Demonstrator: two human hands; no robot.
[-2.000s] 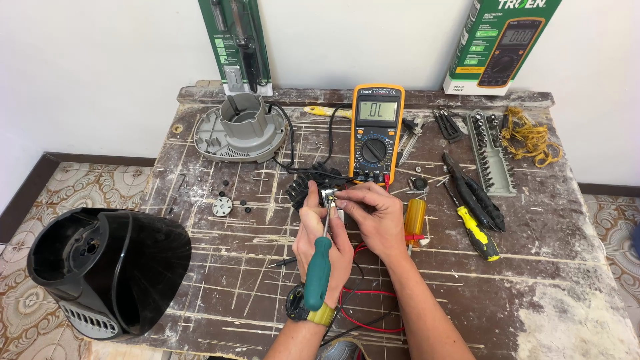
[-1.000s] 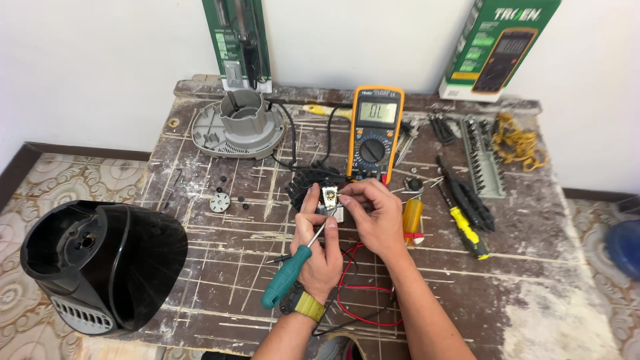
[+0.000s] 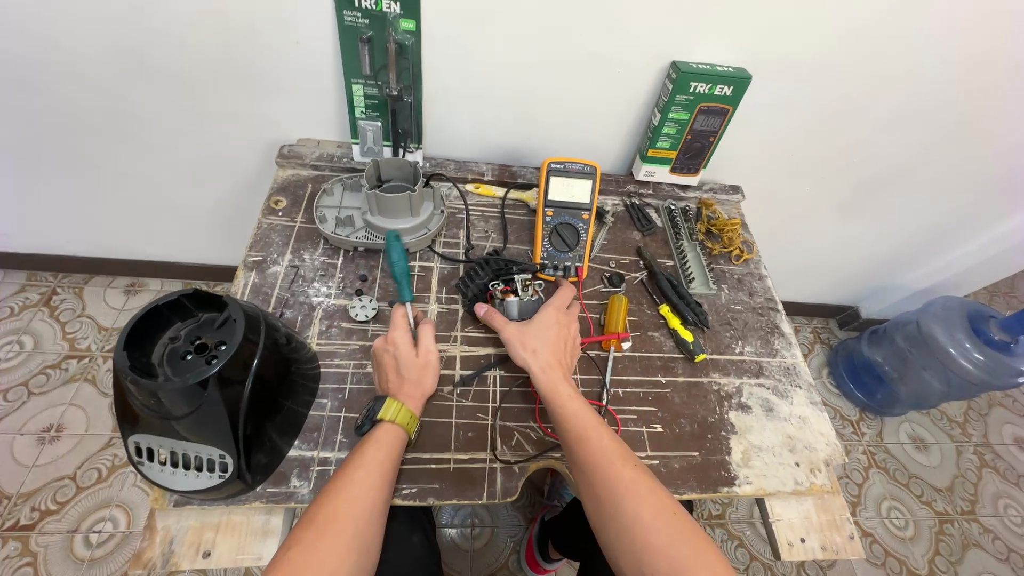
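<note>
My left hand (image 3: 406, 356), with a watch at its wrist, holds a green-handled screwdriver (image 3: 399, 268) by the shaft, handle pointing away from me. My right hand (image 3: 538, 330) grips a small electric motor (image 3: 516, 302) with exposed metal parts, thumb on one side and fingers on the other. Black wiring and a ribbed black part (image 3: 478, 282) lie against the motor. Just behind it rests an orange digital multimeter (image 3: 567, 220) with red and black leads. A yellow-handled screwdriver (image 3: 615, 320) lies right of my right hand, beside the red lead.
A black blender base housing (image 3: 216, 384) stands at the left; a grey plastic base (image 3: 380, 210) sits behind. To the right are a socket set (image 3: 690, 252), black pliers (image 3: 674, 290), a yellow-black screwdriver (image 3: 680, 332) and tan cord (image 3: 724, 232). A small slotted disc (image 3: 363, 309) lies near my left hand.
My left hand has moved left, away from the motor, with the green screwdriver now turned handle-forward. My right hand has closed around the motor. The view has shifted and widened.
</note>
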